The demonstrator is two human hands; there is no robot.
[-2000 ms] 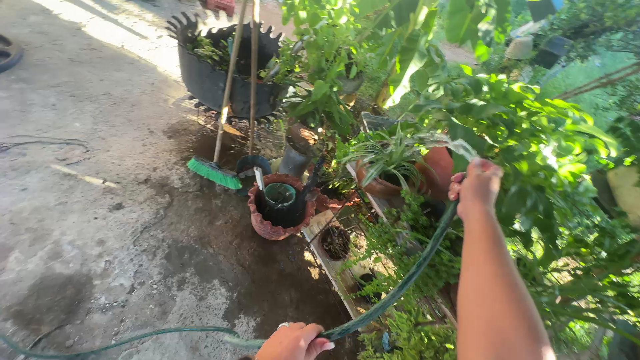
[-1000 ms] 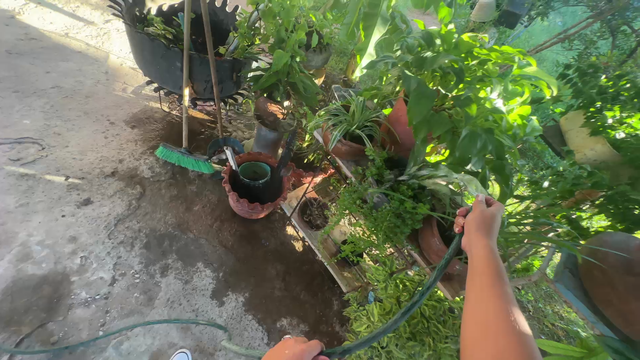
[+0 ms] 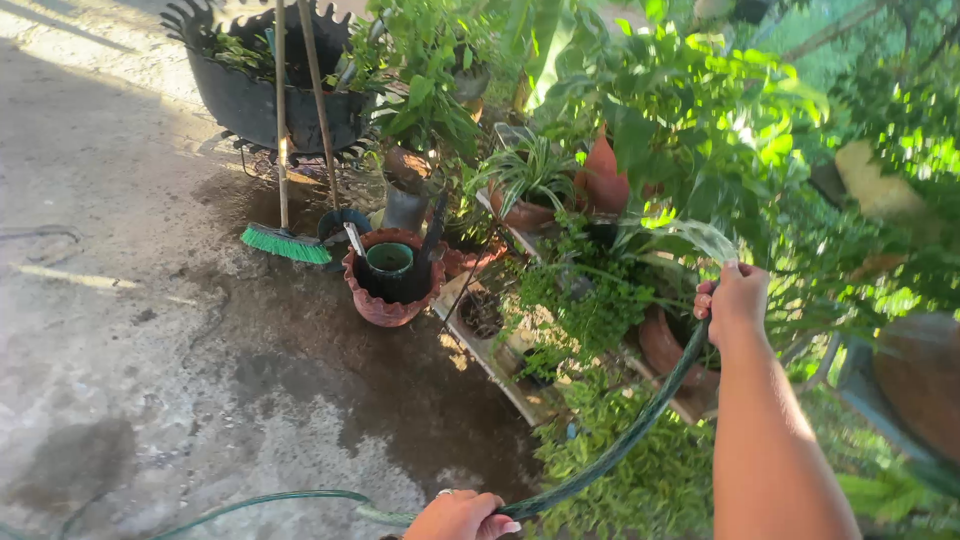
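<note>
My right hand [image 3: 735,300] grips the end of a green garden hose [image 3: 626,439], with fingers at its mouth. Water [image 3: 697,236] sprays out leftward over leafy potted plants. Lower down, at the bottom edge, my left hand [image 3: 461,516] is closed round the same hose; a ring shows on one finger. Left of the spray, a spider plant [image 3: 529,176] grows in a terracotta pot. Below the spray is a bushy small-leaved plant [image 3: 592,300]. The hose runs on from my left hand across the concrete to the lower left.
A scalloped terracotta pot [image 3: 386,311] holding a green container stands on wet concrete [image 3: 315,375]. Behind it are a green-bristled broom [image 3: 285,244], another upright pole and a large black planter [image 3: 285,116] with jagged rim. A plank shelf [image 3: 487,360] carries pots. A brown, round-looking object [image 3: 922,382] is at right.
The view has shifted, bringing more of the shelf and the brown object at right into sight. Both hands keep their hold on the hose, and water still flows.
</note>
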